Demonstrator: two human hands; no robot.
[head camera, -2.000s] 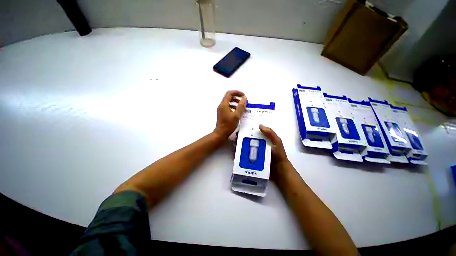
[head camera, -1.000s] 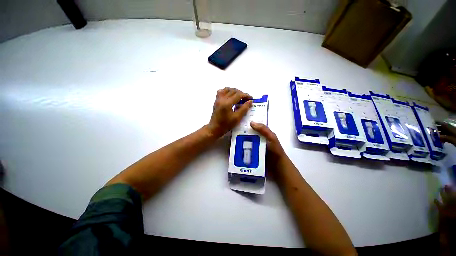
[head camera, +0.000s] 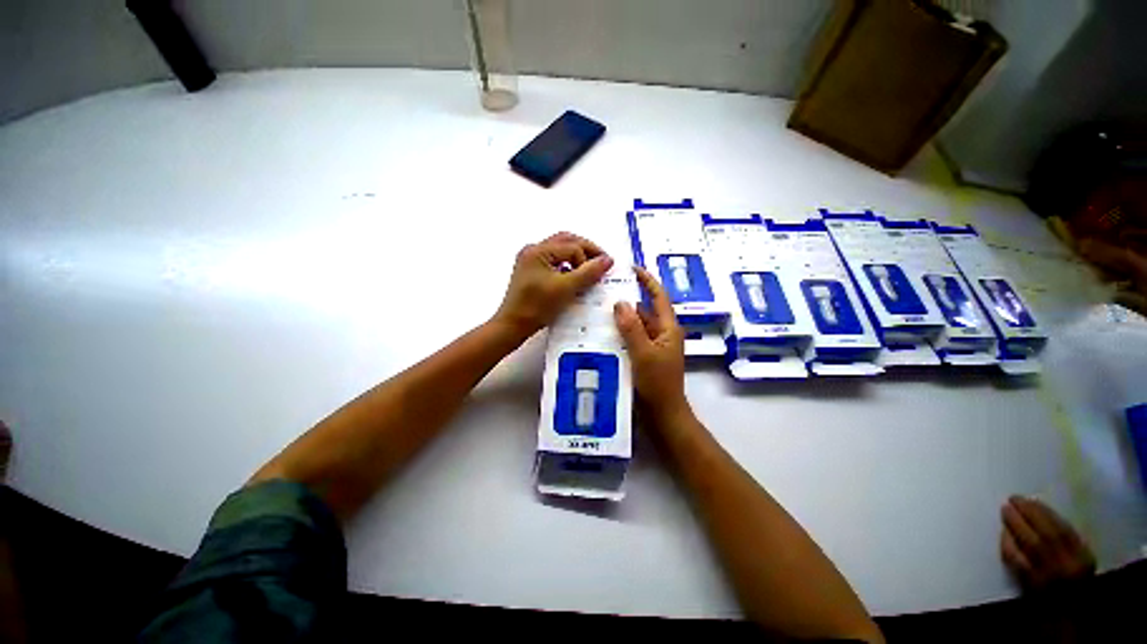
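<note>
A white and blue retail box lies on the white table in front of me, its blue panel with a pale device facing up and its lower end flap sticking out toward me. My left hand grips the upper left corner of the box, with thumb and fingers at the top edge. My right hand holds the upper right side, thumb on the front face and a finger at the top edge. The fingers of both hands hide much of the header panel.
A row of several similar boxes with lower flaps open lies at right. A smartphone, a clear holder, a black cylinder and a brown bag are at the back. Another person's hand rests at the lower right edge.
A sixth box has joined the right end of the row. My right hand has moved up to the box's top corner. The row shows further left, and another person's hand appears at the lower right.
</note>
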